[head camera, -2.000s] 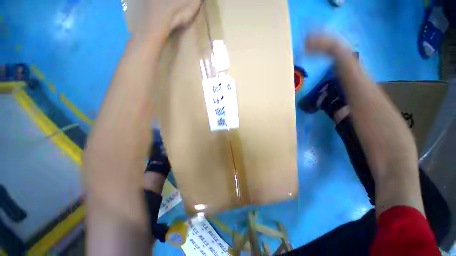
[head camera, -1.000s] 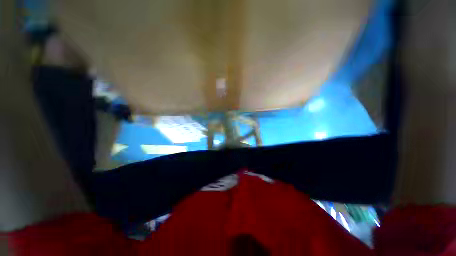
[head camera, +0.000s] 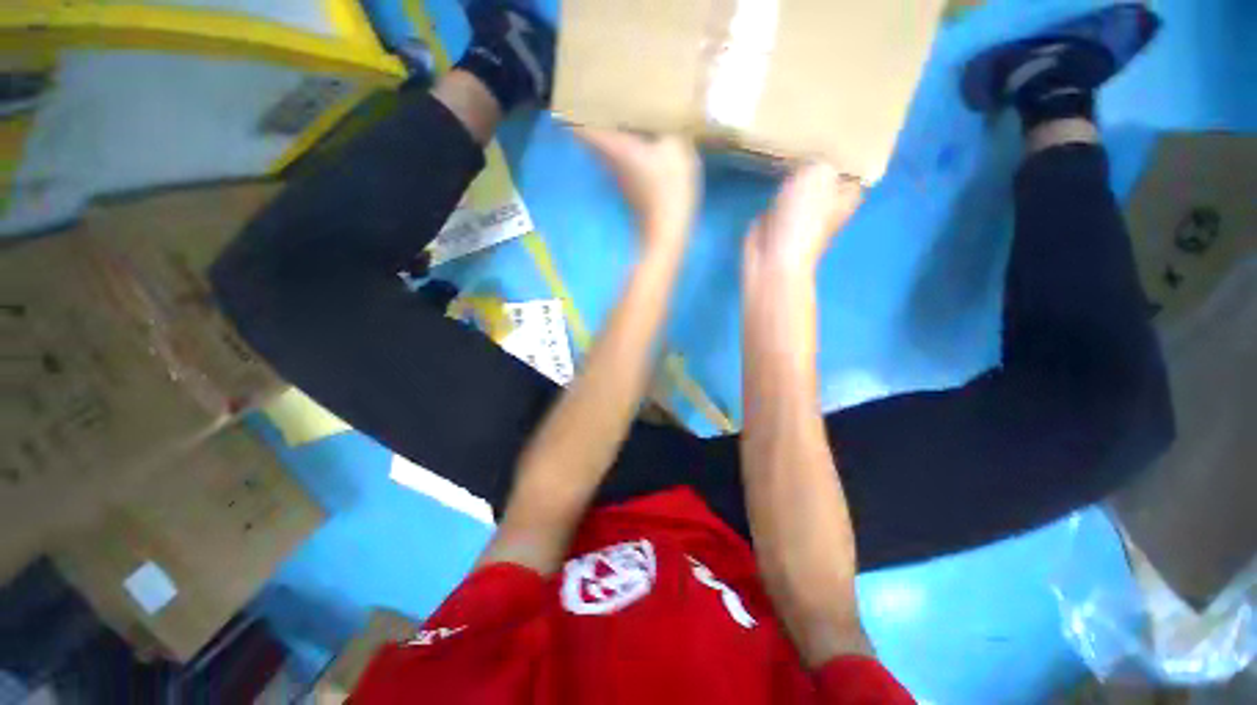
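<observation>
A closed brown carton (head camera: 841, 83) is at the top centre between my feet, cut off by the upper edge. Shiny tape (head camera: 744, 58) runs along its middle. My left hand (head camera: 653, 168) is at the carton's near bottom edge on the left, slightly blurred. My right hand (head camera: 813, 207) is at the same near edge on the right. Both hands hold the carton; the fingertips are partly hidden by it.
A pale container with a yellow edge (head camera: 262, 30) is at the upper left. Brown cartons (head camera: 124, 400) lie at the left. Label sheets (head camera: 540, 338) lie on the blue floor by my left leg. A printed carton (head camera: 1197, 227) and clear plastic (head camera: 1172, 627) are at the right.
The carton has moved away from my body to the top of the view. Both hands now hold its near edge. The label seen on the seam earlier is out of view.
</observation>
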